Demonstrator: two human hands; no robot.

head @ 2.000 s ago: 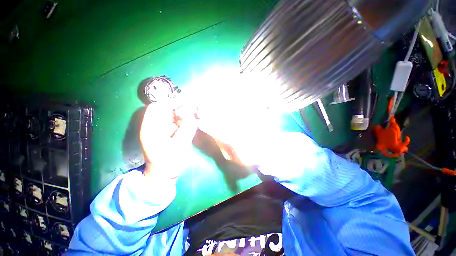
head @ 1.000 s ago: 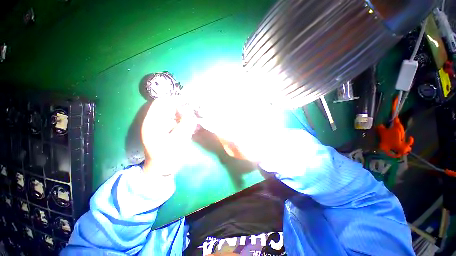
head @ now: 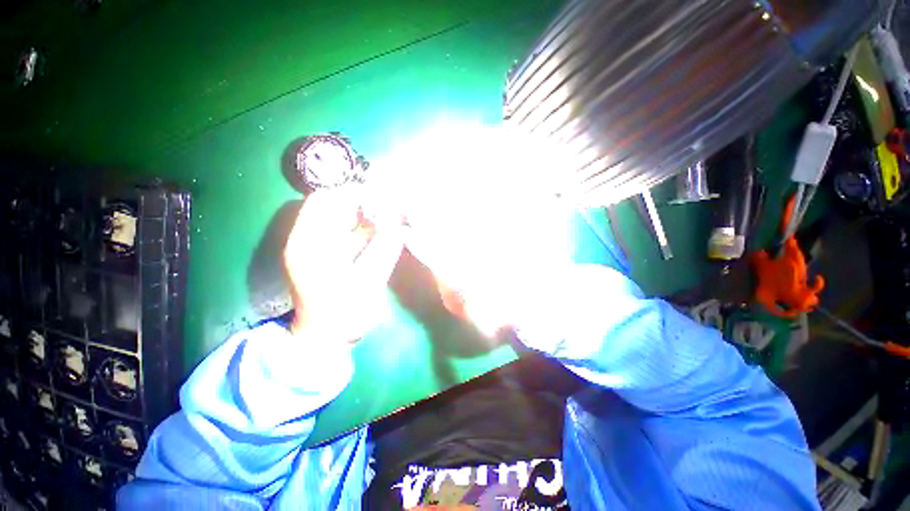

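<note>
My left hand (head: 334,269) and my right hand (head: 489,269) are close together over the green mat (head: 239,160), under a very bright glare. The glare washes out most of both hands, and whatever lies between the fingertips cannot be made out. A round module (head: 325,162), a ringed disc with a pale centre and a small projection on its right side, rests on the mat just beyond my left hand.
A ribbed lamp shade (head: 659,100) looms at upper right. A black parts tray (head: 165,269) with round parts is at left. At right are tweezers (head: 655,225), a dark cylinder (head: 731,205), a white cord switch (head: 814,152) and an orange blow gun (head: 786,279).
The view has shifted slightly, so the lamp shade sits a little further right and the round module a little higher. Both hands stay together in nearly the same pose.
</note>
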